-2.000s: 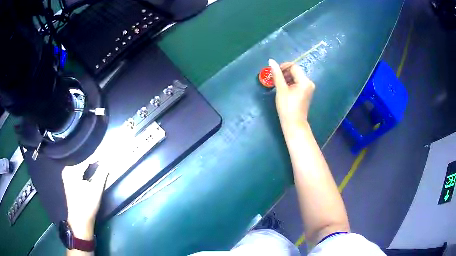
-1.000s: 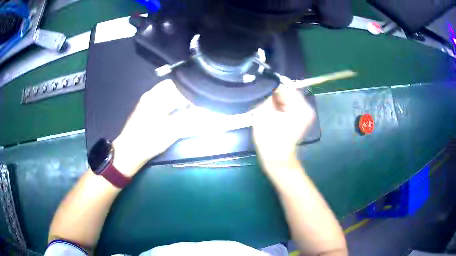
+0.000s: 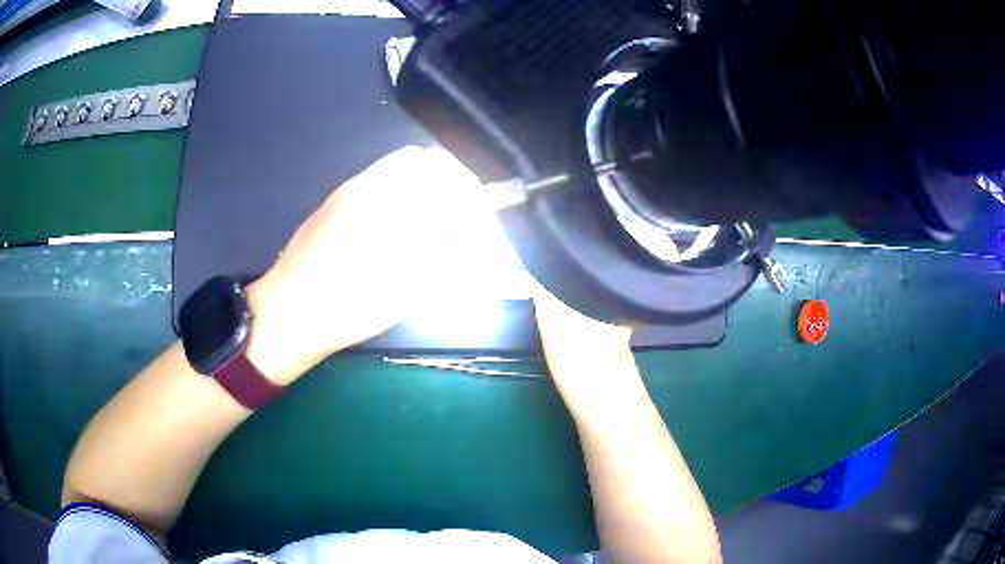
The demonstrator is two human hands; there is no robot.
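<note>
The black microscope (image 3: 705, 132) with its ring light covers the centre and right of the view. My left hand (image 3: 386, 237) lies under the lamp on the black pad (image 3: 287, 99), washed out by glare; its fingers and anything in them cannot be made out. My right hand (image 3: 579, 331) reaches under the ring light; only its wrist side shows, and its fingers are hidden. No stick is visible. The fixture under the lamp is lost in white glare. The red cap (image 3: 813, 321) lies on the green mat to the right of the pad.
A silver strip fixture (image 3: 110, 114) with a row of round parts lies left of the pad. Thin metal rods (image 3: 468, 364) lie along the pad's front edge. A blue stool (image 3: 843, 476) stands below the mat's edge at right.
My right hand has moved from the red cap to under the microscope, its stick now out of sight. The head view has turned and come closer, so the microscope hides more.
</note>
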